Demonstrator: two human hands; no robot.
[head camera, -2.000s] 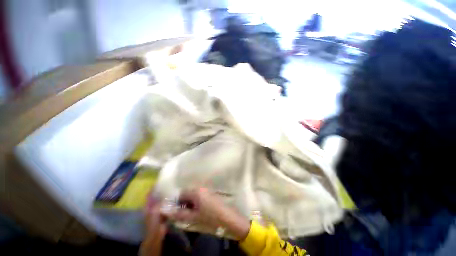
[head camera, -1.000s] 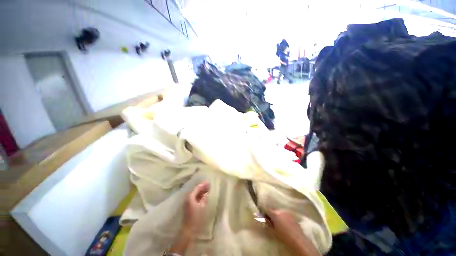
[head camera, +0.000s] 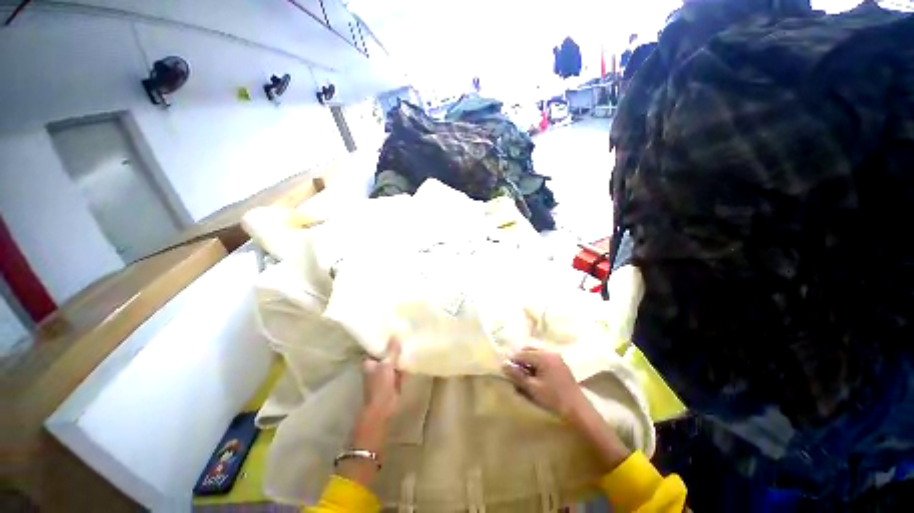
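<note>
A large cream garment (head camera: 431, 291) lies heaped over the small yellow-topped table. My left hand (head camera: 382, 379) grips the edge of an upper layer of it near the middle, thumb on top. My right hand (head camera: 541, 377) grips the same edge farther right; something small and dark or metallic shows at its fingers, too small to name surely. The layer below hangs towards me, with a stitched pocket outline and narrow cream tabs (head camera: 475, 488) at the bottom.
A dark phone (head camera: 226, 454) with a cartoon picture lies at the table's left, beside a white panel (head camera: 165, 386) and brown cartons (head camera: 85, 321). Dark plaid garments (head camera: 762, 200) rise high at right. Another dark pile (head camera: 451, 150) stands behind, with a red stool (head camera: 593, 260) right of it.
My hands have moved up the garment from its lower front and now hold the upper layer's edge. That layer has opened out towards me. My left hand was open over the cloth before.
</note>
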